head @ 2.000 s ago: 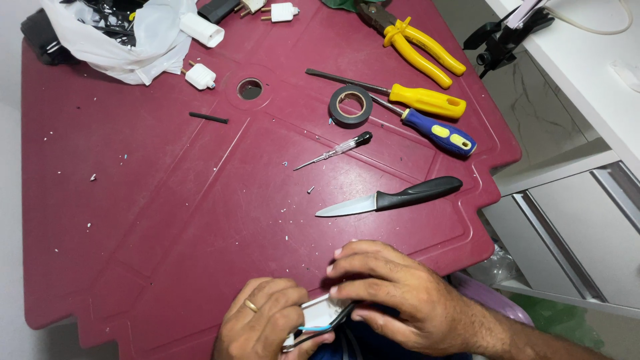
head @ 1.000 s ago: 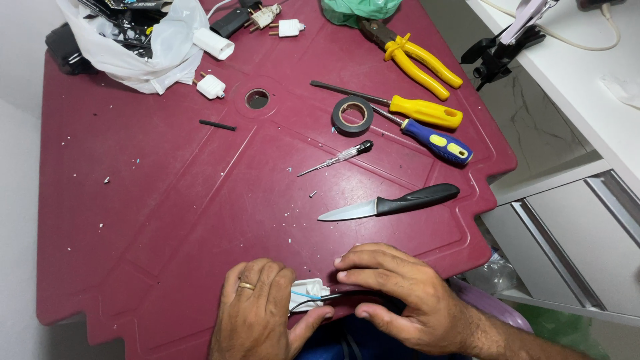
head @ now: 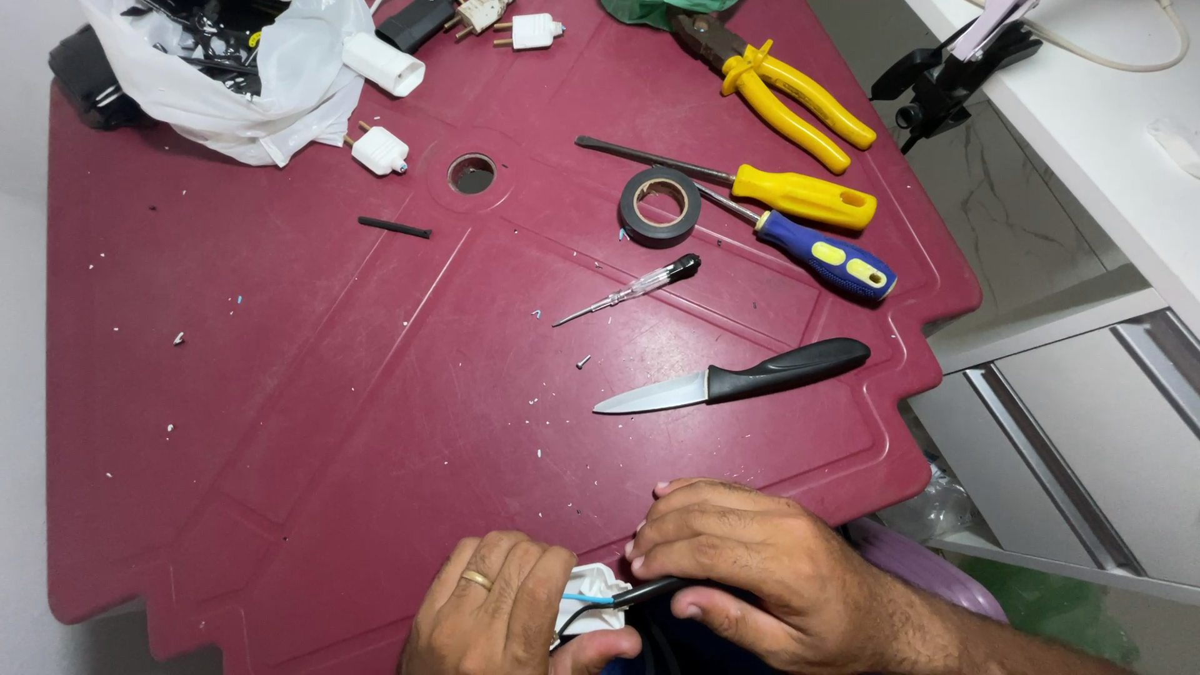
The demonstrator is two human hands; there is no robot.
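My left hand (head: 511, 600), with a ring on one finger, holds an open white plastic electrical housing (head: 589, 583) near the table's front edge. A blue wire and a black wire run into it from a black-sheathed cable (head: 647, 592). My right hand (head: 750, 562) grips that cable between thumb and fingers, just right of the housing. Beyond my hands lie a black-handled knife (head: 656, 394), a small screw (head: 583, 362) and a clear tester screwdriver (head: 630, 289). The part of the housing under my left fingers is hidden.
On the dark red plastic table (head: 309, 450) lie black tape (head: 659, 207), a yellow-handled screwdriver (head: 806, 196), a blue-handled screwdriver (head: 830, 256), yellow pliers (head: 797, 103), white plugs (head: 380, 150) and a white bag (head: 300, 84). Drawers (head: 1078, 422) stand at the right.
The fingers of my right hand have drawn closer to the housing since the frame from one second ago. The tools on the table have stayed in place.
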